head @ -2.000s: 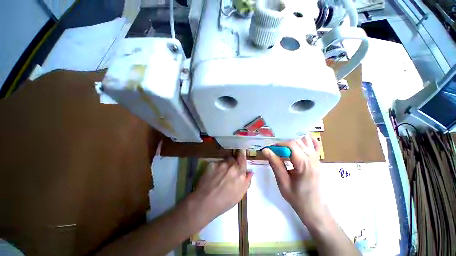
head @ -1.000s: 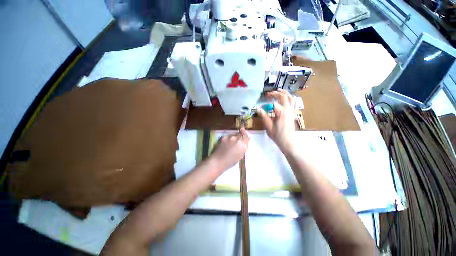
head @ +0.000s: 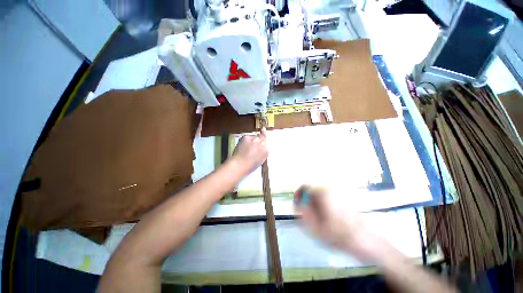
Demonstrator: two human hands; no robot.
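The brown bag panel (head: pixel 355 86) lies under the white sewing machine head (head: pixel 232 68). The yellow clamp frame (head: pixel 295 109) rests on the panel's front part. A narrow brown handle strap (head: pixel 269 212) runs from the needle area toward me. My left hand (head: pixel 251 151) has its index finger on the strap's far end, just in front of the clamp. My right hand (head: pixel 321 212) is blurred, above the near edge of the white template (head: pixel 321 157), closed around a small turquoise-handled tool (head: pixel 304 196). The tool's tip cannot be made out.
A big pile of brown panels (head: pixel 109 154) lies to the left. A bundle of brown straps (head: pixel 476 171) hangs at the right, below the control screen (head: pixel 470 40). The blue-grey bed plate (head: pixel 440 177) edges the template's right side.
My right hand has pulled back from the clamp toward me and the right, with the turquoise tool. My left hand stays at the strap end. The clamp is now more exposed.
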